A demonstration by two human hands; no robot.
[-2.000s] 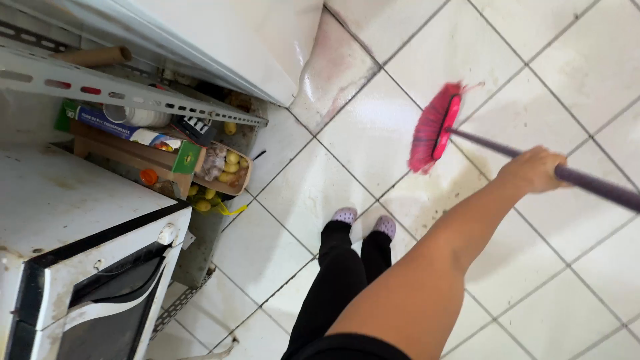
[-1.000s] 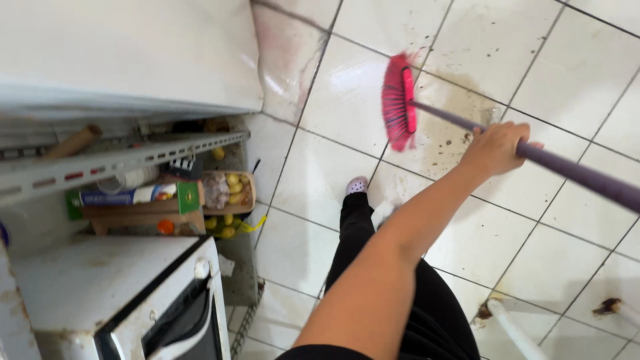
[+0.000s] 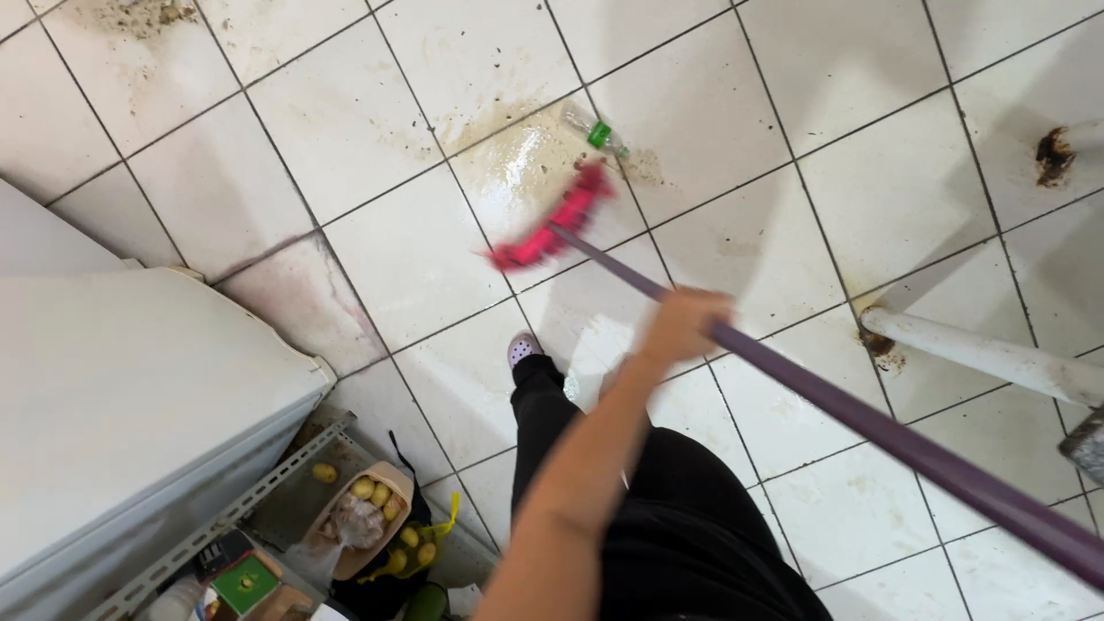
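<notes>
My left hand point(image 3: 686, 323) is closed around the purple broom handle point(image 3: 845, 401), partway along it. The broom's red-pink bristle head point(image 3: 556, 224) lies out ahead on the tiles, blurred. Just beyond the bristles is a clear plastic bottle point(image 3: 595, 134) with a green label, lying on its side. A wet, brownish patch point(image 3: 513, 159) with dirt specks spreads beside the bottle and broom head. The handle's upper end runs out of view at the lower right. My right hand is out of the picture.
At the left stands a large white appliance point(image 3: 147, 388). A slotted metal shelf point(image 3: 216, 526) below it holds potatoes point(image 3: 373, 492), bags and boxes. White legs point(image 3: 975, 349) with rusty feet stand at the right. A purple clog point(image 3: 523, 348) shows on the tiled floor.
The view has swung toward the right, and the white oven from the earlier frames is gone from it. The bottle now shows clearly near the broom head. My left hand still holds the handle.
</notes>
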